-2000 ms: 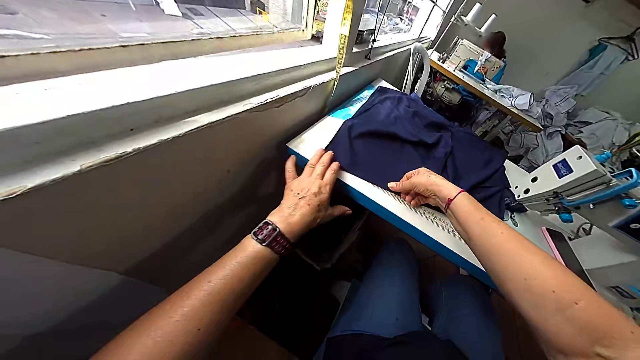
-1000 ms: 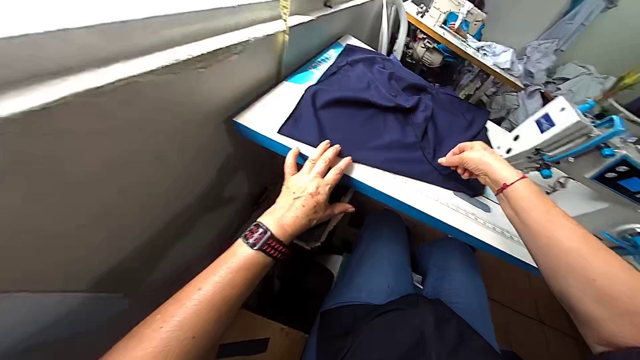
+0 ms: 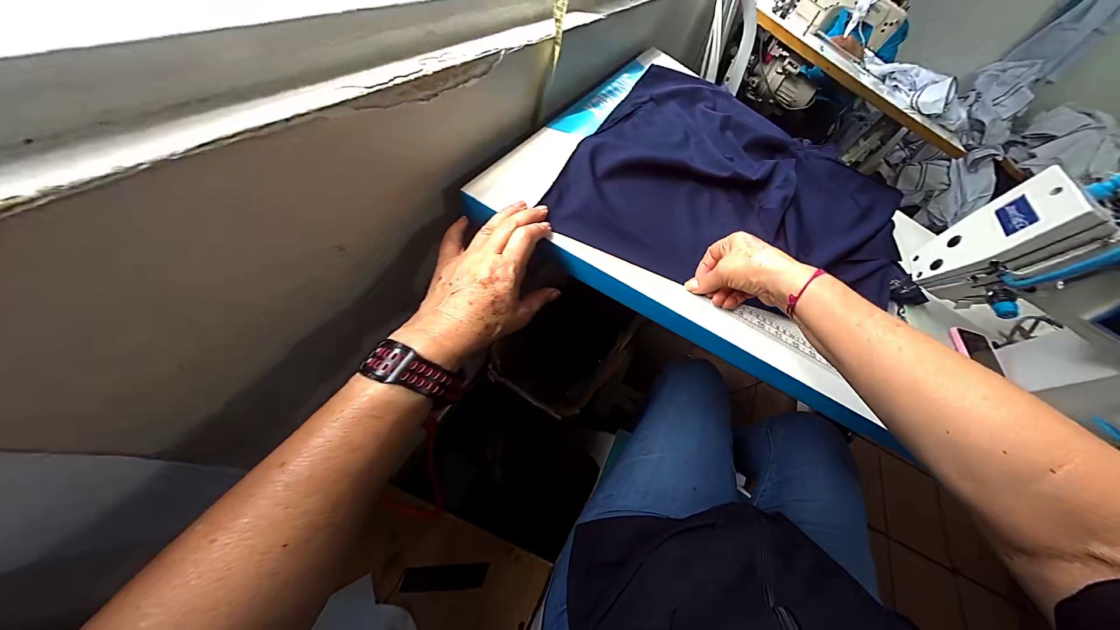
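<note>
Navy blue fabric (image 3: 674, 175) lies spread with soft folds over a white sewing table (image 3: 612, 260) with a blue edge. My left hand (image 3: 486, 284) rests at the table's near left corner, fingers apart, fingertips touching the edge by the fabric's corner. My right hand (image 3: 744, 269) has its thumb and fingers pinched together at the fabric's near edge; whether cloth is between them is hard to tell. A ruler scale (image 3: 783, 334) runs along the table edge beneath my right wrist.
A white sewing machine (image 3: 1006, 232) stands on the right, a phone (image 3: 976, 348) near it. The wall and sill (image 3: 262, 131) border the left. Behind are another machine table (image 3: 862, 79) and piled grey garments (image 3: 954, 188). A tape measure (image 3: 558, 39) hangs by the wall. A cardboard box (image 3: 464, 560) is below.
One second ago my right hand was above the fabric's near right part; it has moved left along the near edge. My left hand stays at the table's edge.
</note>
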